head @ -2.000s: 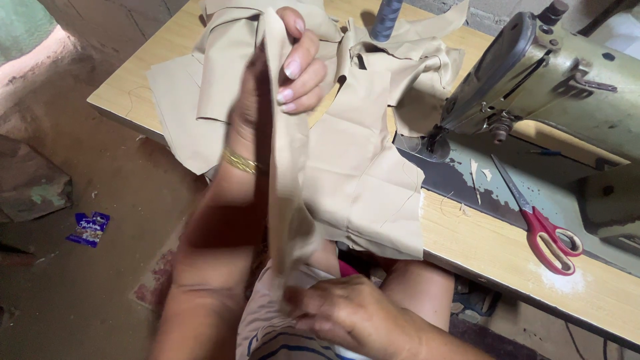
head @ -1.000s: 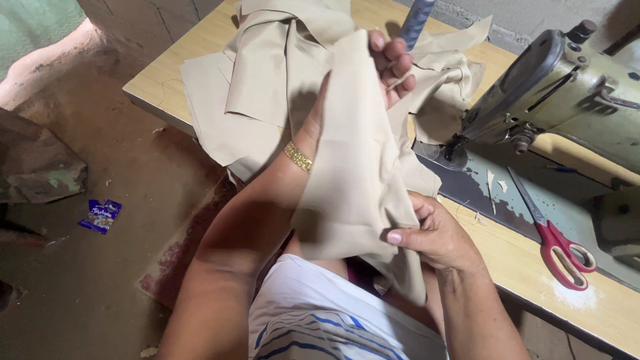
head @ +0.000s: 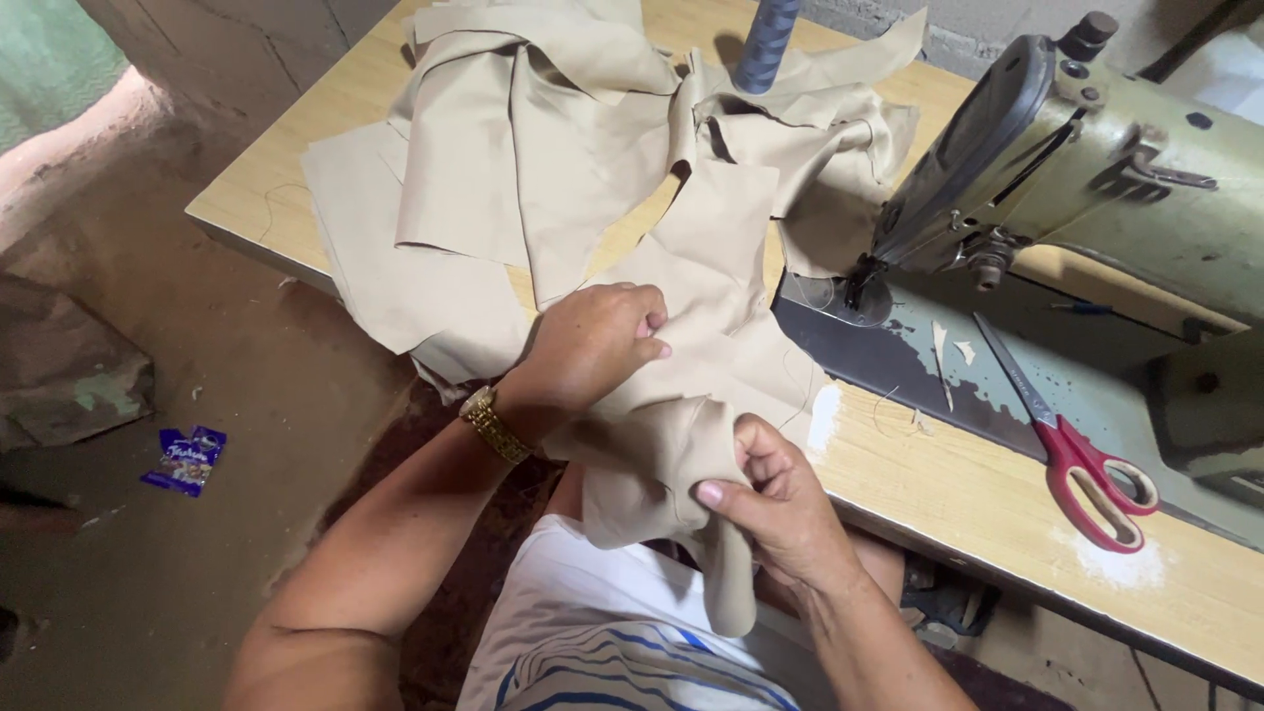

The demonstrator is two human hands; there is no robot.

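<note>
My right hand pinches a beige fabric piece between thumb and fingers, over my lap at the table's front edge. Part of that piece hangs down below the hand. My left hand, with a gold-coloured watch on the wrist, has its fingers curled at the upper part of the cloth; whether it grips the fabric is hidden. Beyond it, more beige fabric pieces lie folded and overlapping on the table. A sewing machine stands at the right, its needle area beside the cloth.
Red-handled scissors lie across the machine bed's front edge, near small cloth scraps. A cone of dark thread stands at the back of the wooden table. A purple wrapper lies on the floor at left.
My left hand has come down from the raised cloth to the table's front edge. The fabric that was held up is lowered and bunched, with my right hand still on it.
</note>
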